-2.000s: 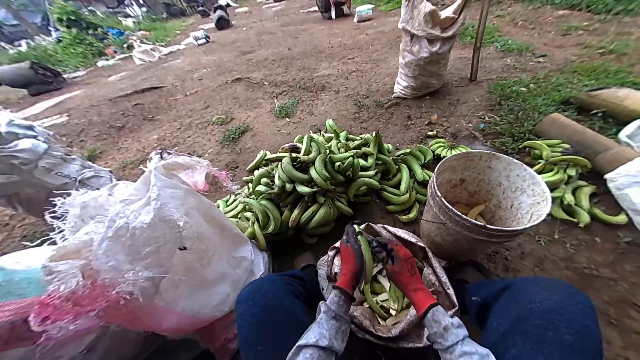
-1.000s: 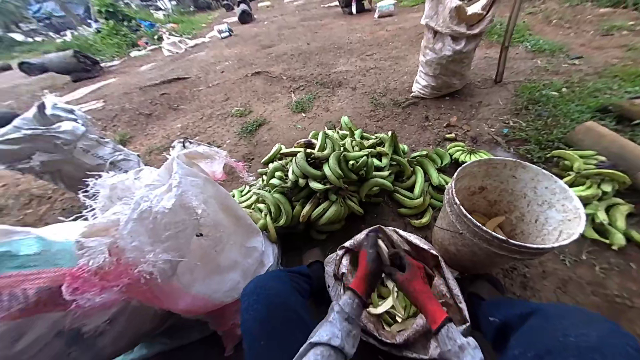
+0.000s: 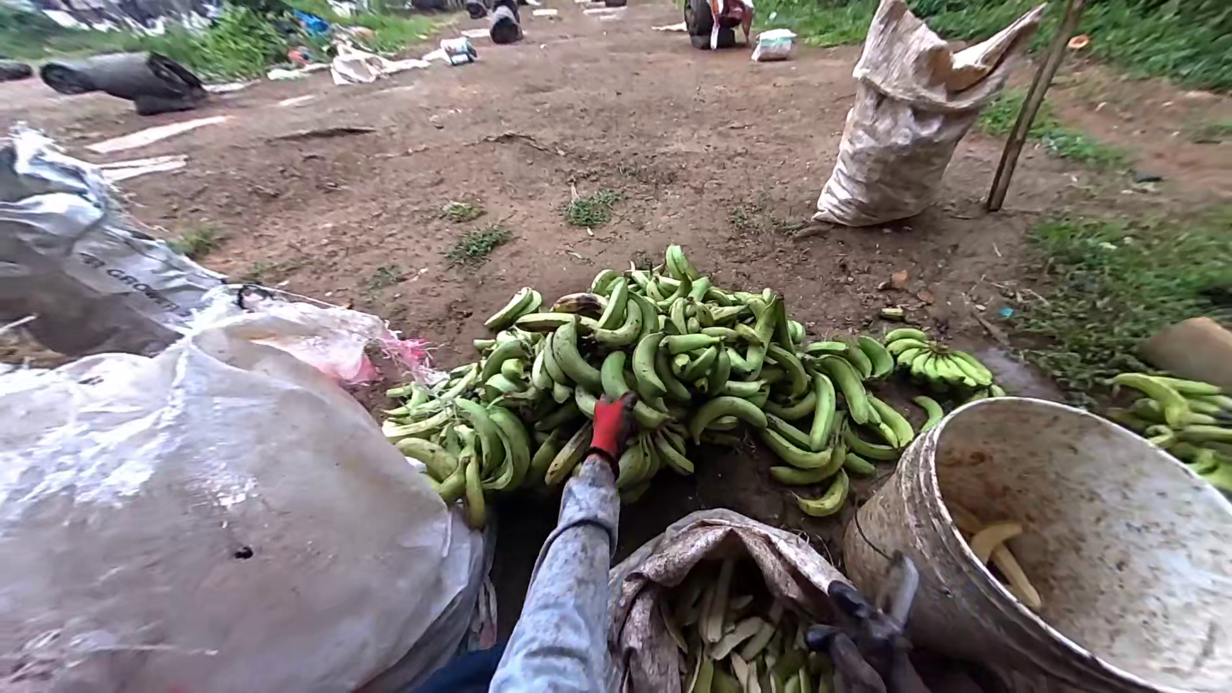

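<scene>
A heap of green plantains [image 3: 674, 356] lies on the soil. My left hand [image 3: 613, 426], in a red and black glove, reaches into its front side and has its fingers on a plantain; whether they grip it is hidden. Low on the right, my right hand [image 3: 861, 626], in a dark glove, is closed around a blurred knife [image 3: 903, 589] beside the bucket. Below it an open woven sack [image 3: 640, 602] holds plantain peels [image 3: 736, 635]. The dirty white bucket [image 3: 924, 510] has a few peeled plantains [image 3: 1006, 558] inside.
Large pale plastic sacks [image 3: 221, 500] bulge at the left. A filled woven sack [image 3: 890, 125] stands behind the heap beside a wooden pole [image 3: 1035, 106]. More plantains [image 3: 1189, 414] lie right of the bucket. Rolled dark material [image 3: 125, 77] lies far left.
My left hand has moved from over the peel sack forward to the plantain heap. My right hand has moved right, towards the bucket. One more peeled plantain may be in the bucket; I cannot tell.
</scene>
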